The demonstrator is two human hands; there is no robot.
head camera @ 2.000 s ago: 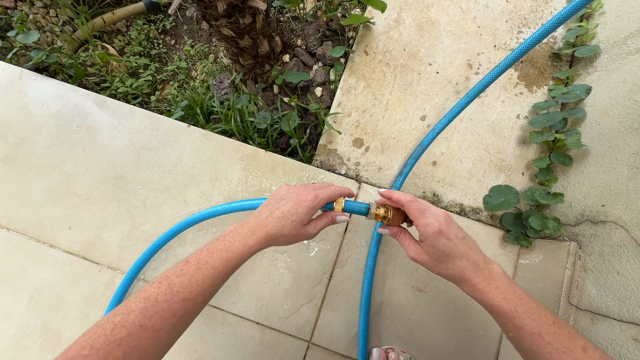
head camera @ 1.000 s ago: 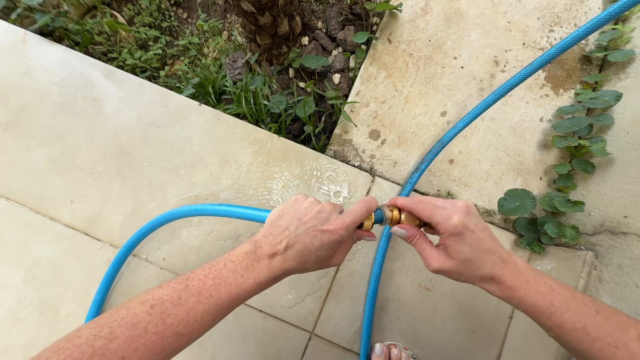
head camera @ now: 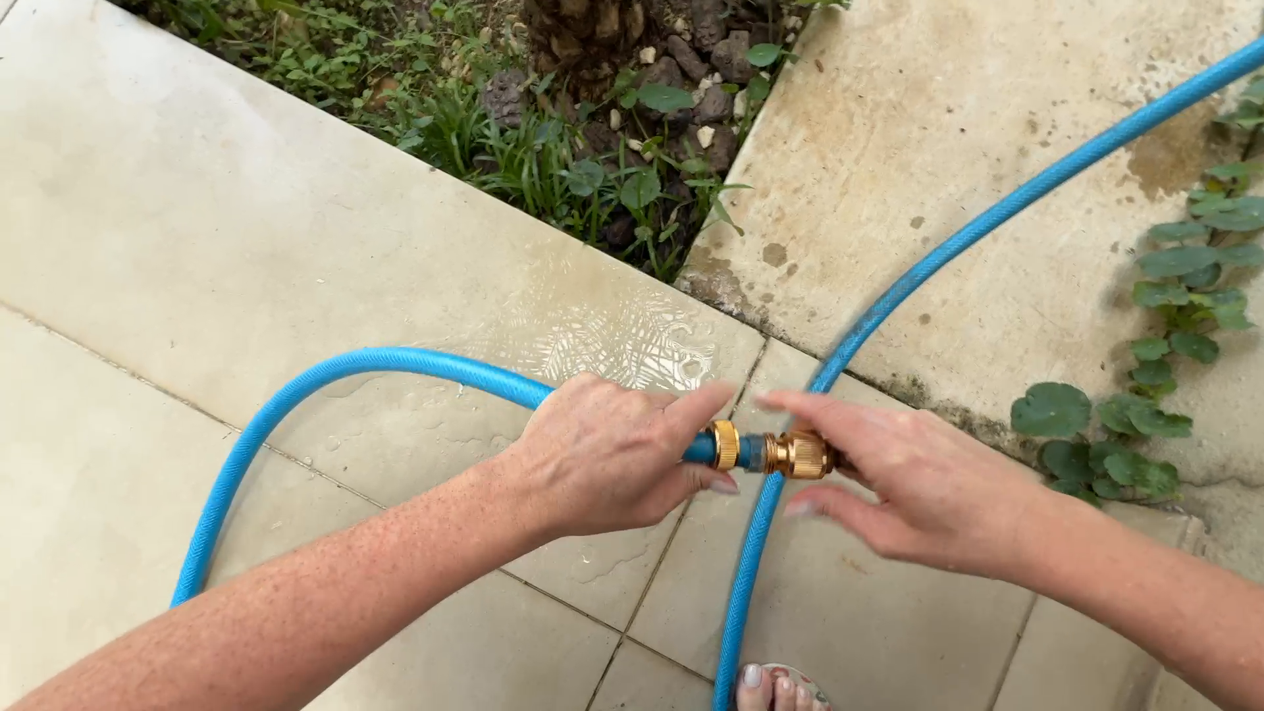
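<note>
My left hand (head camera: 617,454) grips the blue garden hose (head camera: 395,361) just behind its end, with the thumb beneath it. A ribbed brass collar nut (head camera: 726,445) sits around the hose close to my left fingertips. The hose end meets the threaded part of a brass hose connector (head camera: 802,455), and a short stretch of blue hose shows between nut and connector. My right hand (head camera: 889,474) is at the connector's far end, thumb and index finger spread apart; its other fingers are partly hidden behind, where they seem to support the connector.
Another stretch of blue hose (head camera: 918,272) runs beneath the connector across the paving. Wet stone tiles (head camera: 632,336) lie below my hands. A planted bed (head camera: 553,148) with soil and rocks borders them, and a leafy creeper (head camera: 1175,346) grows at the right. A foot (head camera: 775,689) shows at the bottom.
My right thumb and index finger have spread away from the brass connector they pinched one second ago. The collar nut near my left fingers is now more exposed.
</note>
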